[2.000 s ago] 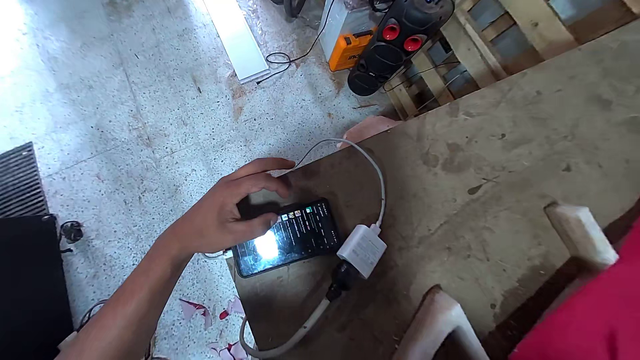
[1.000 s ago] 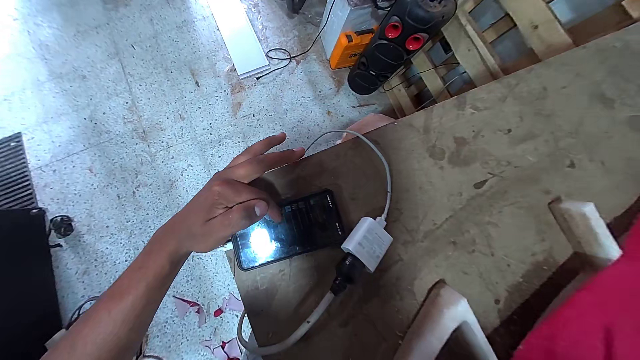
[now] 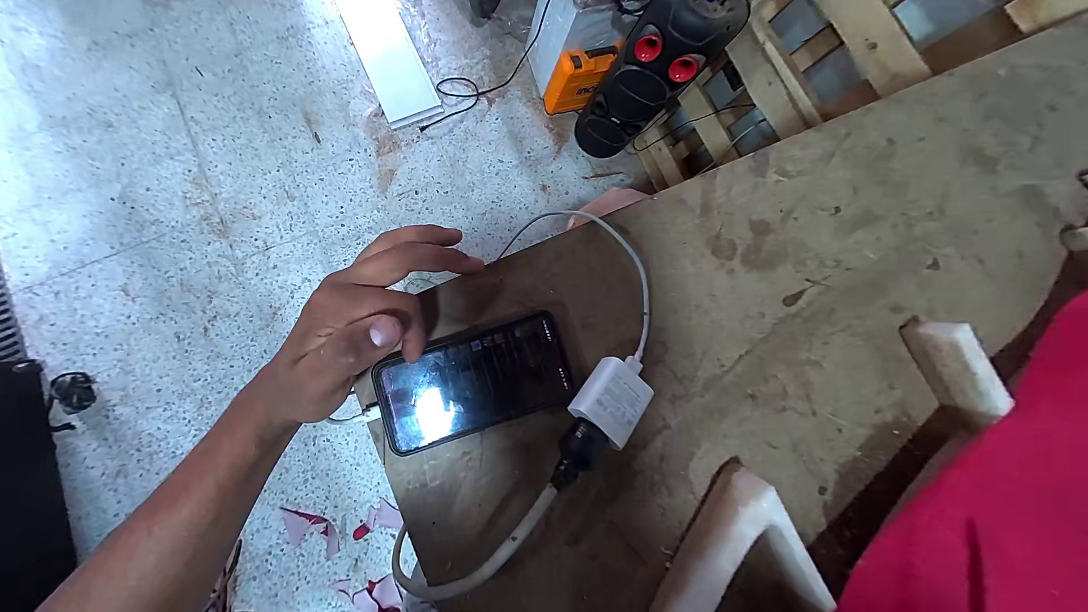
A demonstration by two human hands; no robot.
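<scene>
From the lower left my left hand (image 3: pixel 365 319) reaches over the near left corner of a worn board. It holds nothing, its fingers are spread, and the index fingertip is over the top edge of a smartphone (image 3: pixel 476 382), apparently on its screen. The phone lies face up, lit, with a bright glare. A white cable plug (image 3: pixel 371 412) sits at its left end. Beside its right end lies a white charger adapter (image 3: pixel 612 401), joined to a black socket (image 3: pixel 581 445) on a thick white cord. My right hand is out of view.
White legs or frame parts (image 3: pixel 739 510) lie by the board (image 3: pixel 765 280)'s right part, near red fabric (image 3: pixel 977 501). Beyond it are a black speaker-like case with red ports (image 3: pixel 637 85), an orange case (image 3: pixel 578 81) and wooden pallets (image 3: pixel 782 76). Torn scraps (image 3: pixel 310 527) lie on the speckled floor.
My left hand has shifted on the phone: earlier its thumb and fingers reached farther over the screen; now the index fingertip is near the phone's upper edge. The phone and charger have stayed in place.
</scene>
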